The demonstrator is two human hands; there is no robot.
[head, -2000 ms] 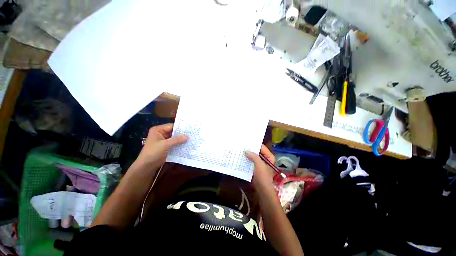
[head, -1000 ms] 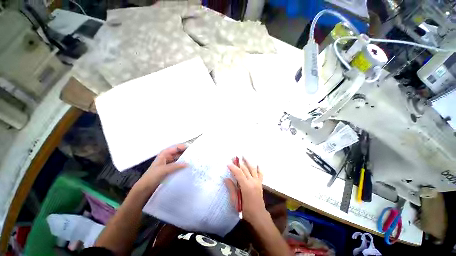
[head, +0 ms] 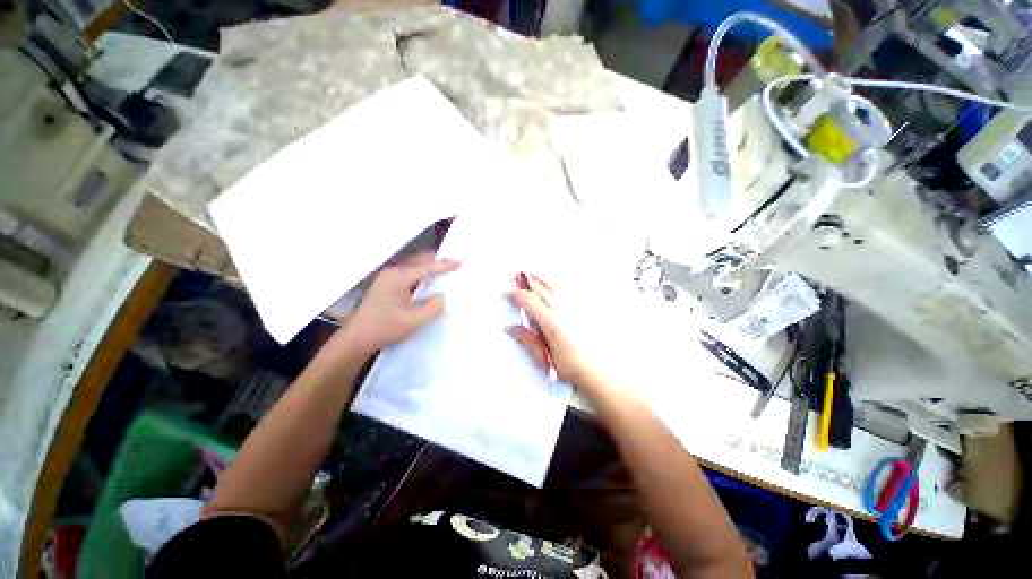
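Note:
The printed sheet [head: 470,390] lies partly on the table and hangs over its front edge; glare washes out its upper part. My left hand [head: 398,303] rests on its left side, fingers spread, holding it down. My right hand [head: 545,328] is on its right side with a thin dark-red pen [head: 524,281] between the fingers; most of the pen is hidden by the hand. A larger blank paper sheet [head: 340,215] lies to the left on beige-grey mottled fabric panels [head: 306,96].
The sewing machine [head: 905,283] with its lamp [head: 713,153] stands at right. Snips [head: 736,360], a yellow-and-black tool [head: 828,413], a ruler [head: 797,432] and scissors [head: 894,495] lie near the table's right front. A green basket [head: 142,486] is below left.
The printed sheet has moved up and forward onto the table, with both hands shifted up along it. The blank sheet lies slightly higher. The pen stays in my right hand.

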